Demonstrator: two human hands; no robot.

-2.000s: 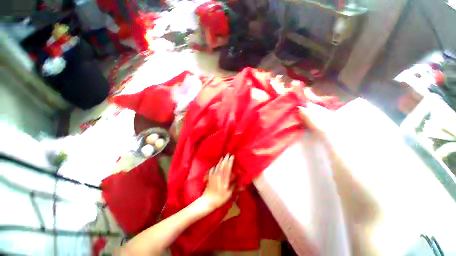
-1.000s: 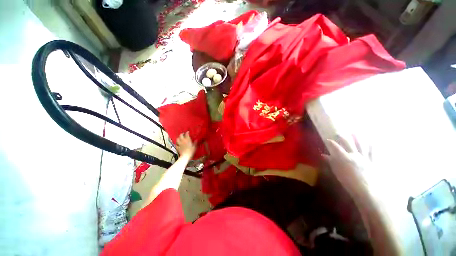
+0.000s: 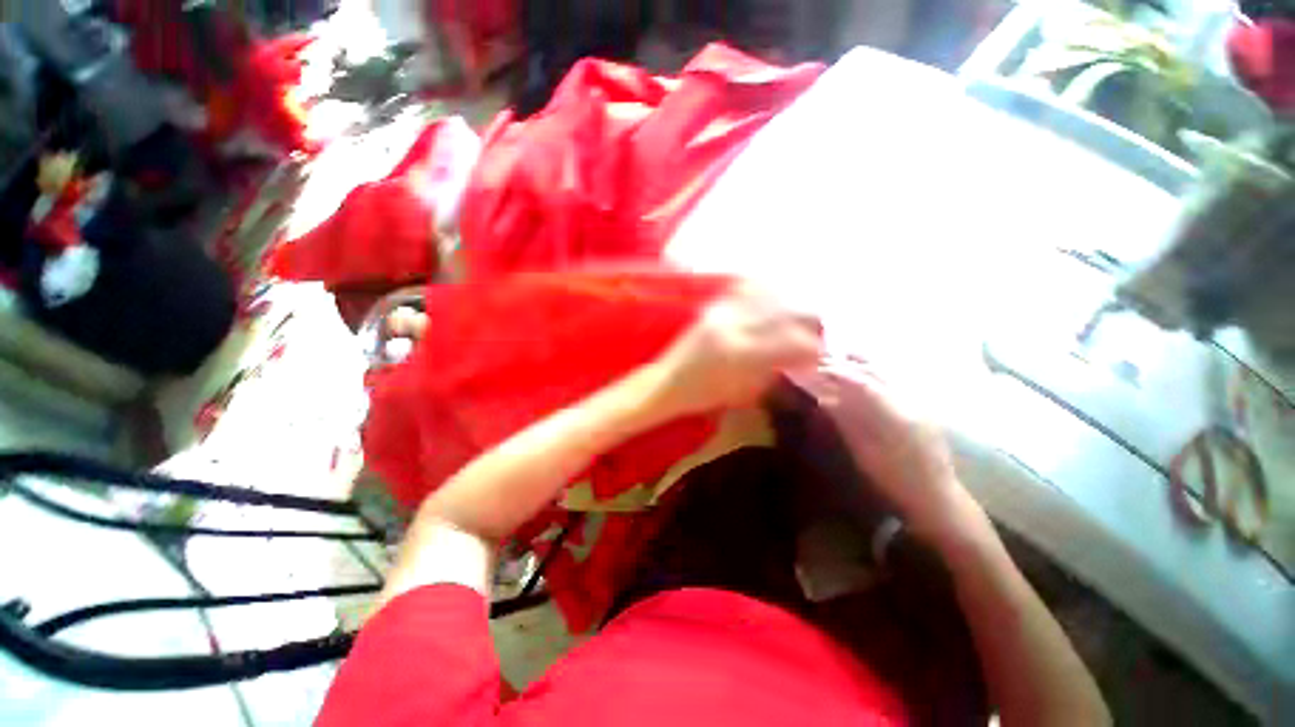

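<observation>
A red fabric piece (image 3: 554, 348) is stretched up in front of me. My left hand (image 3: 741, 345) pinches its right upper corner near the table's left edge. My right hand (image 3: 869, 412) is close beside it, with the fingers near the same corner; blur hides whether they grip the cloth. More red cloth (image 3: 568, 178) is heaped behind and drapes over the left side of the white table (image 3: 852, 185).
Scissors (image 3: 1219, 483) lie on the table at right, beside the sewing machine (image 3: 1236, 256). A black metal chair frame (image 3: 185, 665) stands at lower left. A bowl (image 3: 398, 330) is partly hidden behind the cloth. A dark bag (image 3: 135, 284) is at far left.
My left hand has come up from the lower red cloth and holds a piece by the table edge. My right hand has moved left off the table top to meet it. The view has turned right.
</observation>
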